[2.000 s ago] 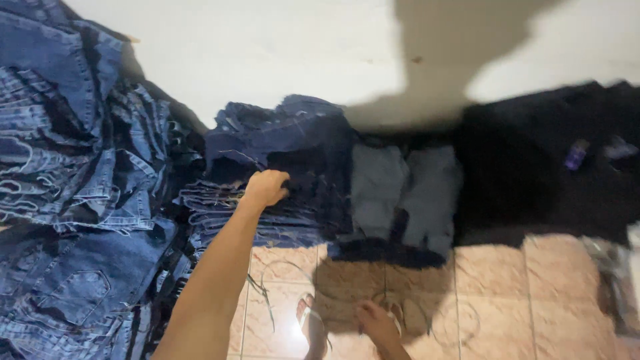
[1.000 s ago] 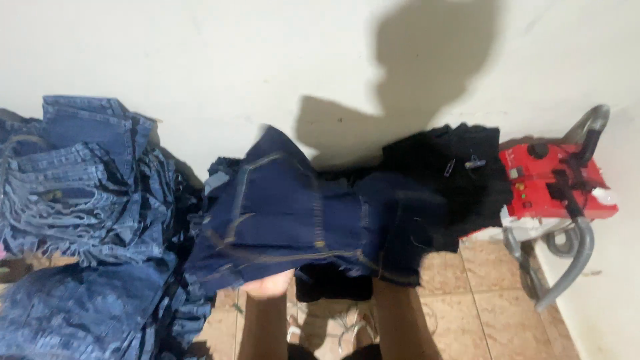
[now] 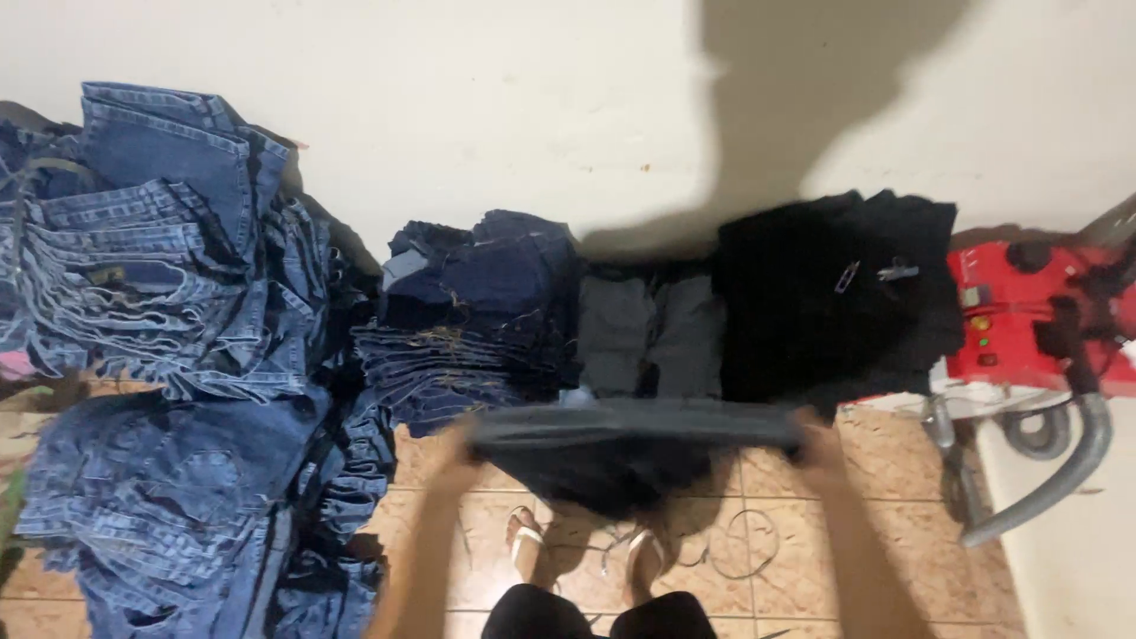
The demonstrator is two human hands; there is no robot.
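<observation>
A dark grey garment (image 3: 621,430) is stretched between my two hands, blurred by motion. My left hand (image 3: 461,444) grips its left end and my right hand (image 3: 812,439) its right end; the fingers are hard to make out. Just beyond it lie a stack of dark blue denim pieces (image 3: 497,293), grey folded cloth (image 3: 621,328) and a pile of black cloth (image 3: 799,311). Two small tools, one resembling thread snips (image 3: 898,272) and one a purple-edged item (image 3: 847,277), rest on the black pile.
Tall heaps of blue jeans (image 3: 169,293) stand at the left, with more denim (image 3: 160,497) in front. A red machine (image 3: 1021,311) with a grey hose (image 3: 1056,497) is at the right. Behind runs a pale wall (image 3: 497,106). Loose threads lie on the tiled floor (image 3: 799,568).
One second ago a dark blue denim garment was spread over my hands; now a dark grey one is held between them. The blue garment is no longer in my hands.
</observation>
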